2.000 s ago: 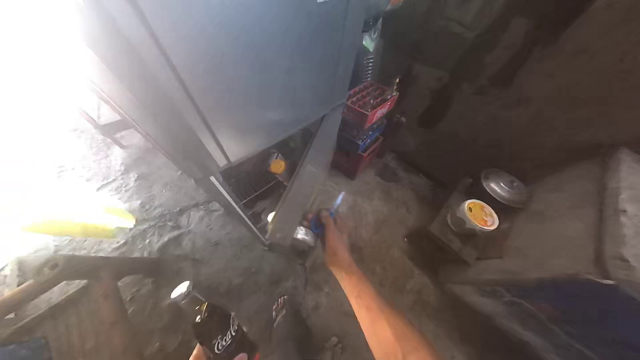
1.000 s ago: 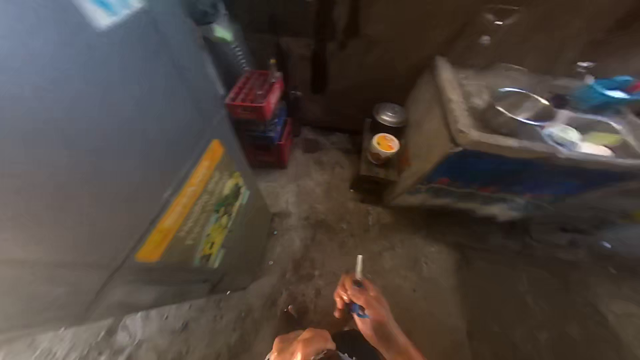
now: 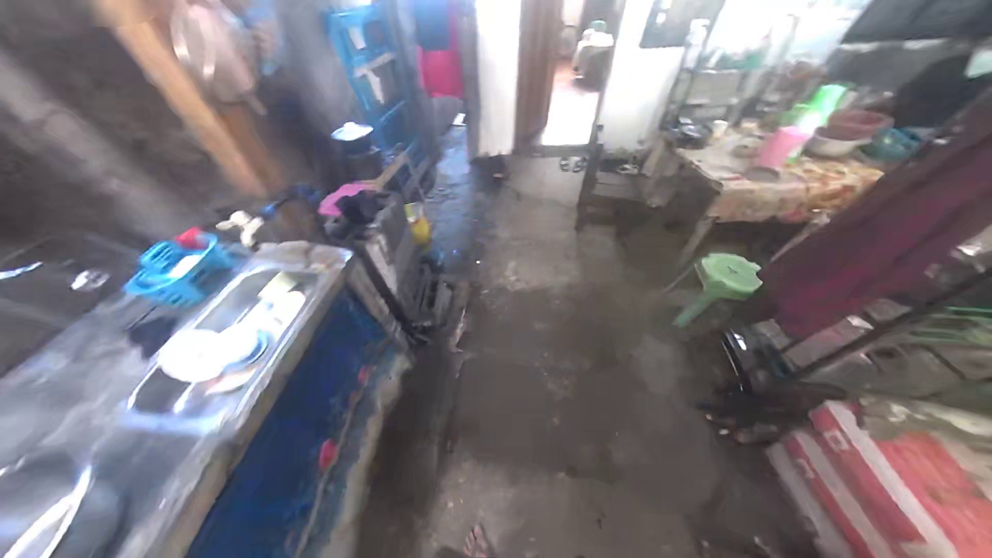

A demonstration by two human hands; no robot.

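Neither my left hand nor my right hand shows in the head view now, so what they hold is hidden. On the left runs a concrete counter with a metal sink [image 3: 291, 341] that holds plates [image 3: 203, 355] and other dishes. A blue plastic basket [image 3: 174, 267] sits behind the sink on the counter. Part of a foot [image 3: 478, 541] appears at the bottom edge. The picture is blurred.
A concrete floor [image 3: 542, 372] leads to a bright doorway [image 3: 573, 108]. On the right are a green plastic stool [image 3: 728, 275], a table with a patterned cloth [image 3: 806, 190], a dark red curtain [image 3: 860, 225] and a red and white box [image 3: 860, 465]. A blue rack [image 3: 380, 77] stands back left.
The view has swung far round from the grey cabinet and crates to the sink and doorway. Both hands, seen low in the frame a second ago, are out of view.
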